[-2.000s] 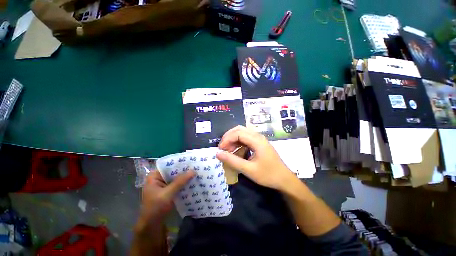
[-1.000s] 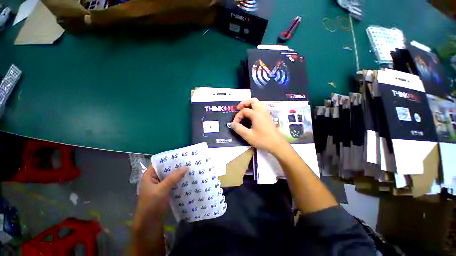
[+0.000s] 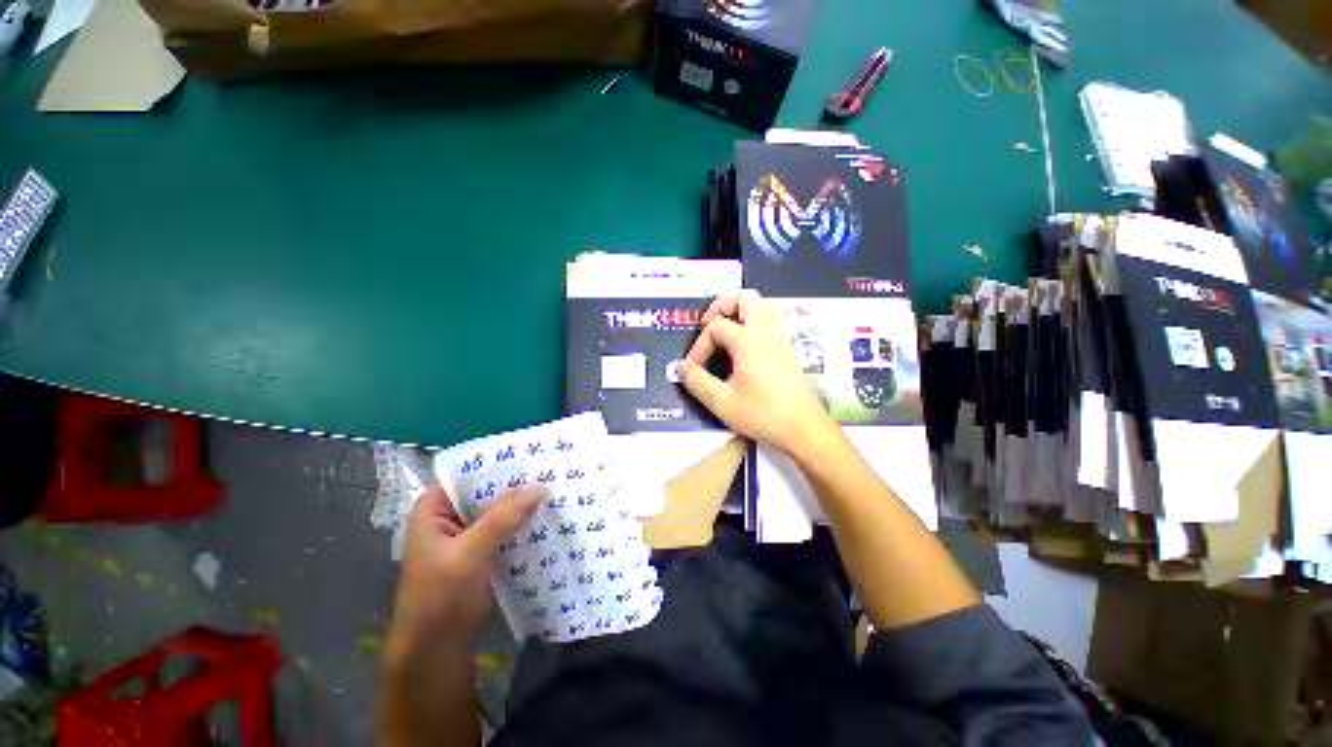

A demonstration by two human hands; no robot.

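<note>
My left hand (image 3: 456, 562) holds the white sticker sheet (image 3: 570, 562), with rows of small blue "4G" marks, at its left edge, thumb on top. The sheet curls slightly, below the table edge. My right hand (image 3: 752, 377) has thumb and forefinger pinched at a small pale round spot, a sticker, on the black panel of the flat box (image 3: 628, 329); whether the fingers still grip it I cannot tell. The flat box lies on the stack of box blanks (image 3: 818, 219), which shows a wave "M" logo and a product picture.
A large pile of box blanks (image 3: 1191, 329) stands at the right. At the back are a made-up black box (image 3: 723, 66), a red utility knife (image 3: 859, 85), a brown carton (image 3: 409, 37) and a white patterned stack (image 3: 1137, 139). Red stools (image 3: 175, 693) are on the floor at left.
My right hand has moved from the sheet's top edge up and forward onto the flat box's black panel. My left hand still holds the sheet, now slightly lower. The view has shifted slightly.
</note>
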